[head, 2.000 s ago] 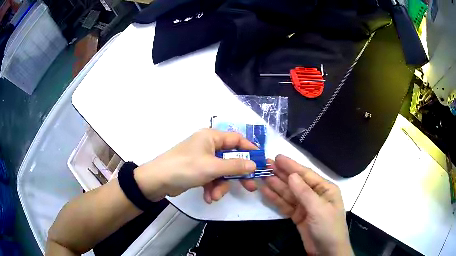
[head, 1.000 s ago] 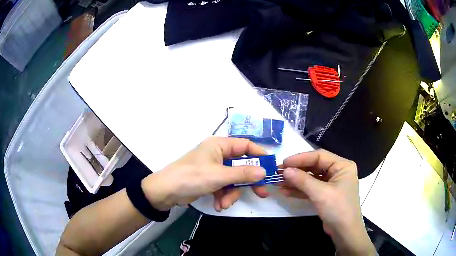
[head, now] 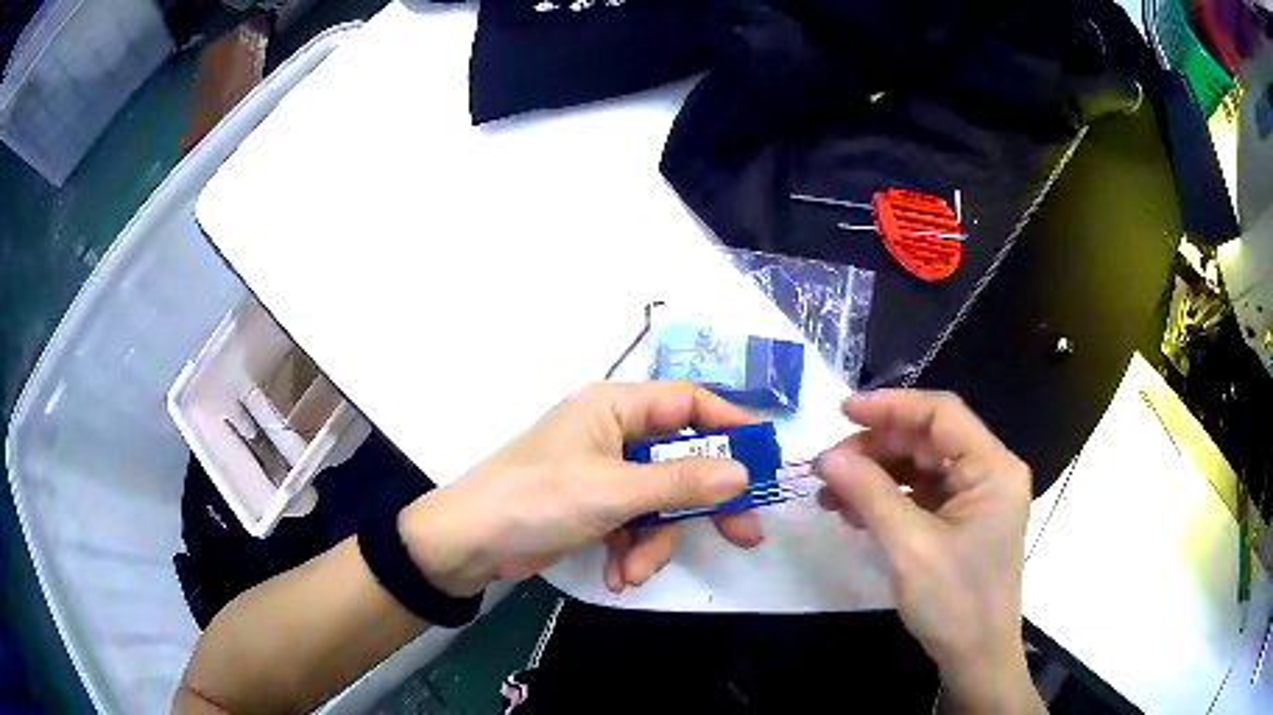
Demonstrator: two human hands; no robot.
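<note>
My left hand [head: 600, 468] holds a blue needle packet [head: 755, 453] with a white label, thumb on top. Several thin silver needles [head: 799, 481] stick out of its right end. My right hand [head: 928, 503] is at the needle tips, thumb and fingers bent close together; whether it pinches a needle is too small to tell. A clear zip-lock bag [head: 835, 310] with another blue packet [head: 772, 369] in it lies just behind my hands, partly on dark cloth. A thin dark bent rod [head: 637, 344] lies left of the bag.
The red holder [head: 921, 233] with silver rods lies on the dark garment [head: 782, 133], which has a zipper line [head: 1008, 252]. A pale compartment tray [head: 260, 426] hangs at the white table's [head: 405, 210] left edge, inside a large white bin [head: 105, 377]. Machine parts stand far right.
My right hand has come from below the packet's end to the needle tips, then drawn slightly right. The needles stick out further. The view has shifted, showing more of the tray.
</note>
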